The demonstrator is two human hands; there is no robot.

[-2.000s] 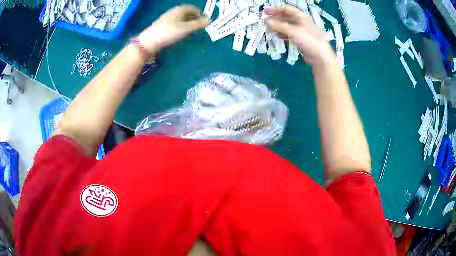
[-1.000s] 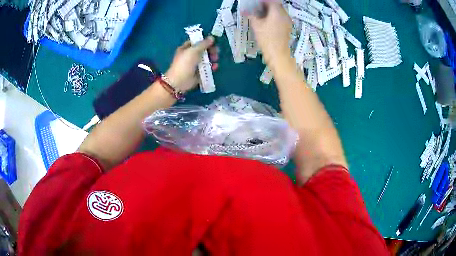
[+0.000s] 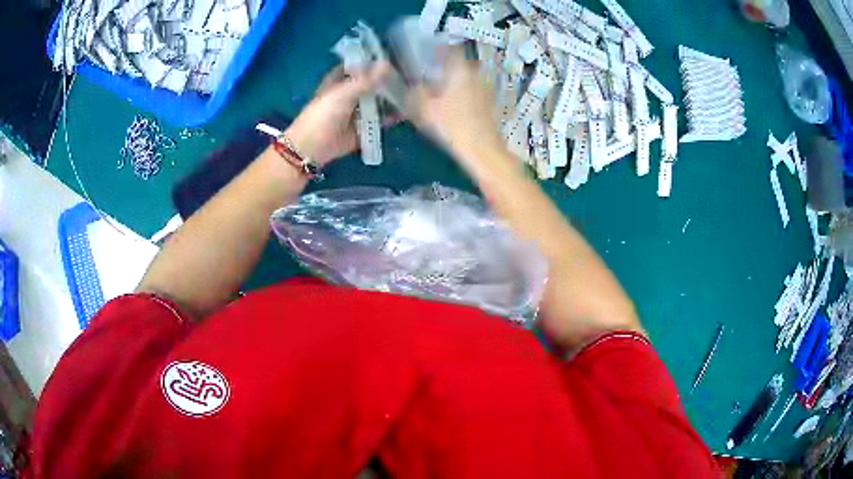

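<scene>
My left hand (image 3: 339, 110) holds white-grey perforated strips (image 3: 370, 131) upright, left of the loose pile. My right hand (image 3: 447, 98) is blurred and close beside it, with a blurred light-coloured strip or strips (image 3: 416, 49) at its fingers. The loose pile of strips (image 3: 580, 89) lies to the right of my hands on the green bench. A clear plastic bag (image 3: 412, 243) with some contents lies in front of my body, partly under my right forearm.
A blue tray (image 3: 204, 110) heaped with strips stands upper left. Small metal parts (image 3: 142, 148) and a dark phone (image 3: 220, 173) lie below it. A neat stack of strips (image 3: 713, 95) lies right of the pile. A thin rod (image 3: 708, 355) and narrow strips (image 3: 795, 290) lie far right.
My right hand has moved from the pile leftward to beside my left hand. My left hand, empty-looking two seconds ago, holds strips since the one-second-ago frame. The bag has shifted slightly.
</scene>
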